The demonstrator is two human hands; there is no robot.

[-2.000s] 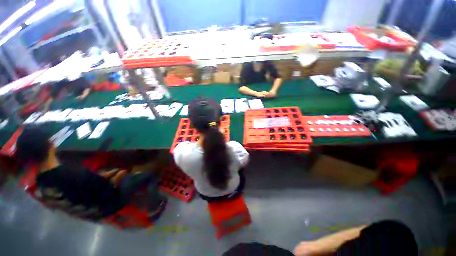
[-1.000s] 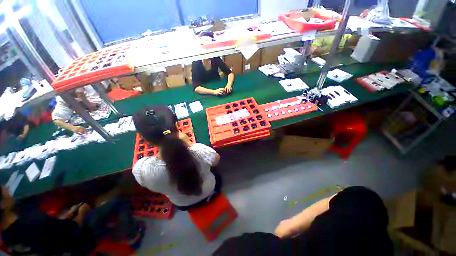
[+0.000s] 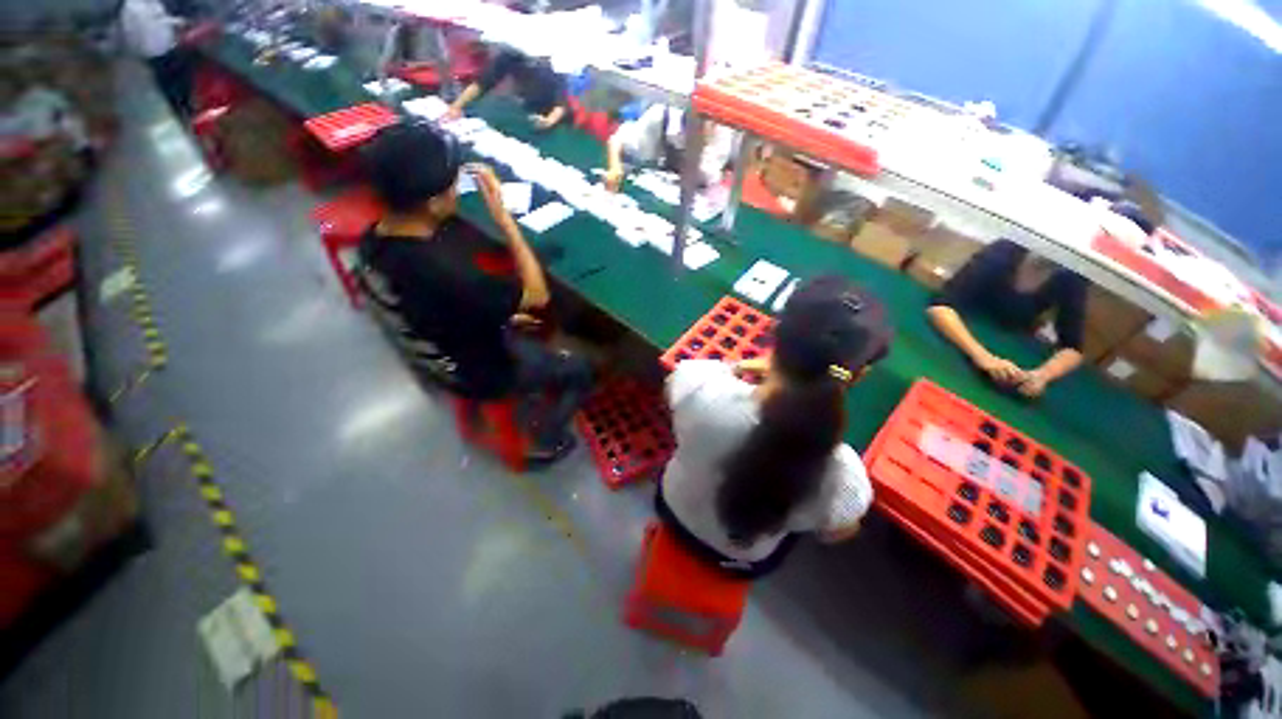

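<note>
Neither of my hands is in view; only a small dark shape shows at the bottom edge. Nearest in front, a stack of red turnover trays (image 3: 928, 523) with dark round pieces and a pale sheet on top lies on the green bench (image 3: 640, 298). A shallow red tray (image 3: 1146, 597) with rows of white round pieces adjoins it at the lower right. Another red tray (image 3: 720, 337) lies before a seated person in a white top and dark cap.
That person sits on a red stool (image 3: 685, 597). A person in black sits further left. A red tray (image 3: 626, 429) is on the floor between them. Others sit across the bench. Red stacks (image 3: 49, 464) and yellow-black floor tape (image 3: 225, 541) are at left.
The view has swung left, so the bench things appear further right and the aisle shows. My arm, seen at the bottom before, is out of the picture.
</note>
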